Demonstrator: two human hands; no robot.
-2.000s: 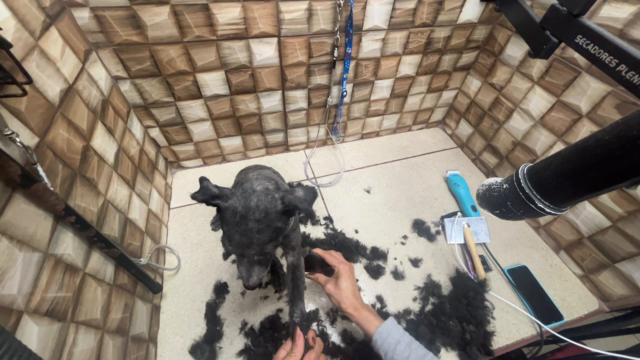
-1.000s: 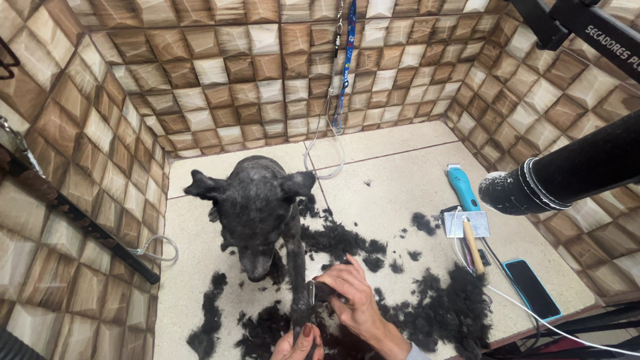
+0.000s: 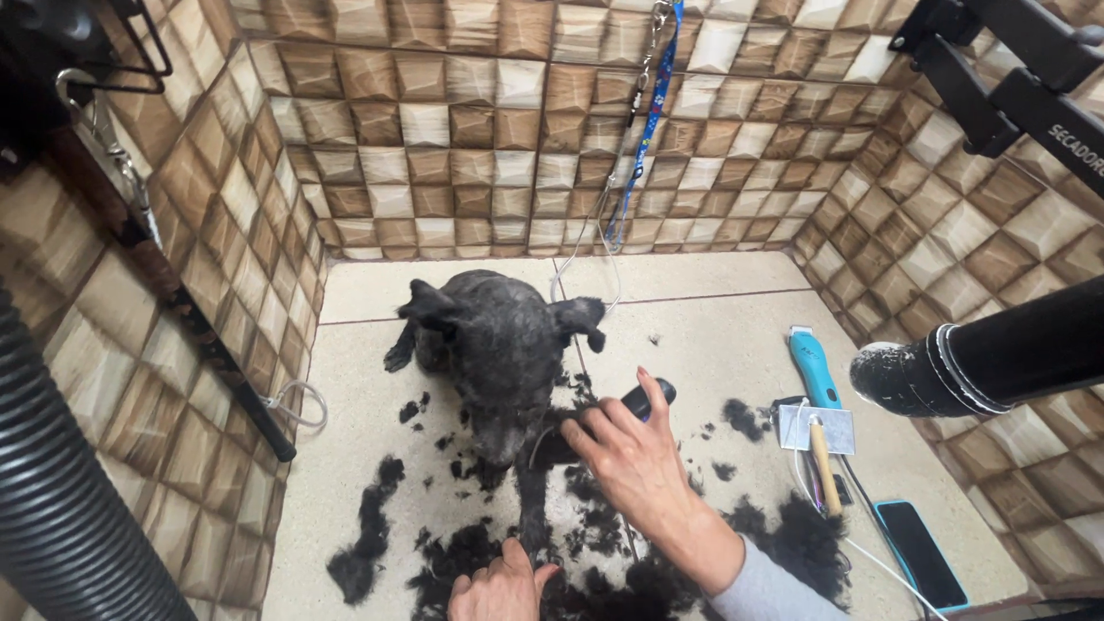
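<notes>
A black dog with short-clipped fur (image 3: 504, 336) faces me on the beige tiled surface, its head tilted down. My left hand (image 3: 500, 586), at the bottom centre, has its thumb and forefinger at the dog's extended front paw. In my right hand (image 3: 634, 457) is a dark hair clipper (image 3: 649, 397), mostly hidden by the fingers, held beside the dog's chest and upper foreleg. Clumps of cut black fur (image 3: 638, 591) lie around the paw and under both hands.
At the right lie a blue clipper (image 3: 813, 366), a slicker brush with a wooden handle (image 3: 824, 466) and a phone (image 3: 921, 552). A black dryer nozzle (image 3: 975, 371) juts in above them. A blue leash (image 3: 651, 121) hangs at the back wall; a ribbed hose (image 3: 78, 492) is at left.
My right hand has moved up the dog's foreleg from near the paw to beside the chest. More of the clipper shows now. My left hand stays by the paw.
</notes>
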